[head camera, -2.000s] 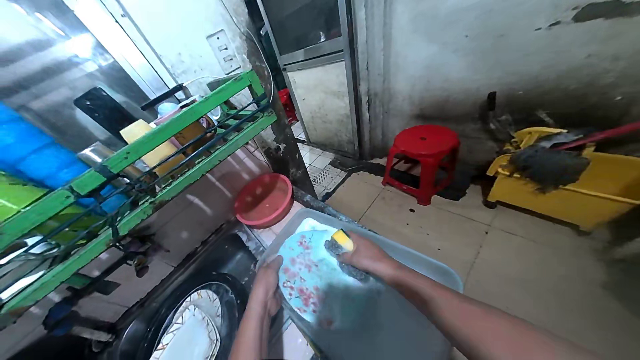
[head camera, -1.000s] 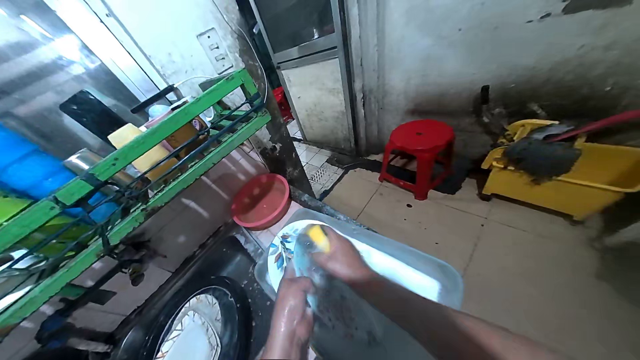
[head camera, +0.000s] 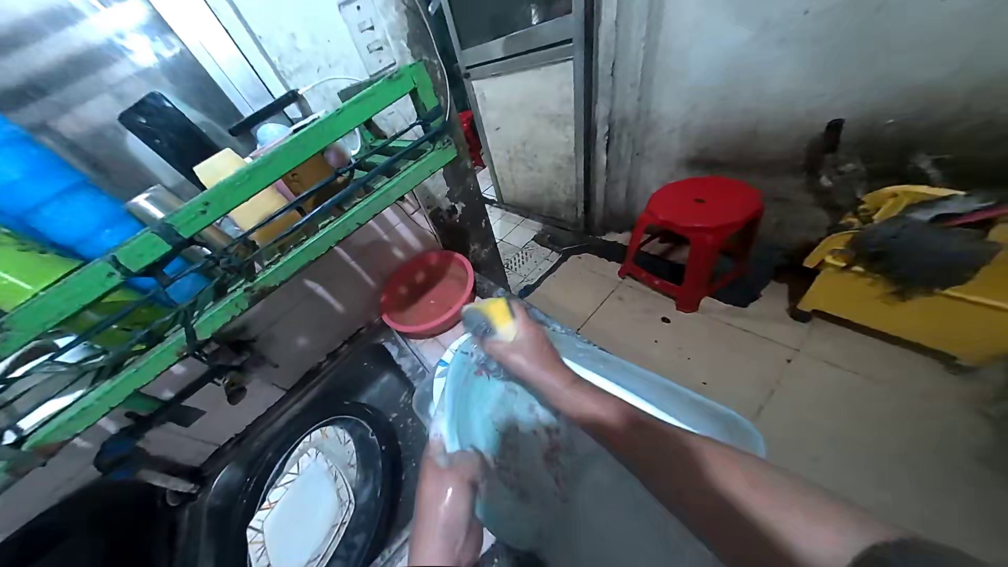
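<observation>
A pale blue-green plate (head camera: 488, 409) with a blurred reddish pattern is tilted up over a grey plastic tub (head camera: 669, 402). At its lower left rim, my left hand (head camera: 453, 488) grips the plate. My right hand (head camera: 524, 346) is shut on a yellow sponge (head camera: 499, 316) with a grey scouring side, held at the plate's upper edge. The fingertips of both hands are partly blurred or hidden.
On the left, a black sink (head camera: 228, 492) holds patterned white plates (head camera: 307, 504). A red basin (head camera: 429, 295) sits behind the tub. A green rack (head camera: 276, 173) carries cups and a phone. Beyond stand a red stool (head camera: 697, 228) and a yellow mop bucket (head camera: 906, 311).
The sponge in my right hand has moved up to the plate's far edge. The plate, seen face up two seconds ago, is turned and tilted differently in my left hand.
</observation>
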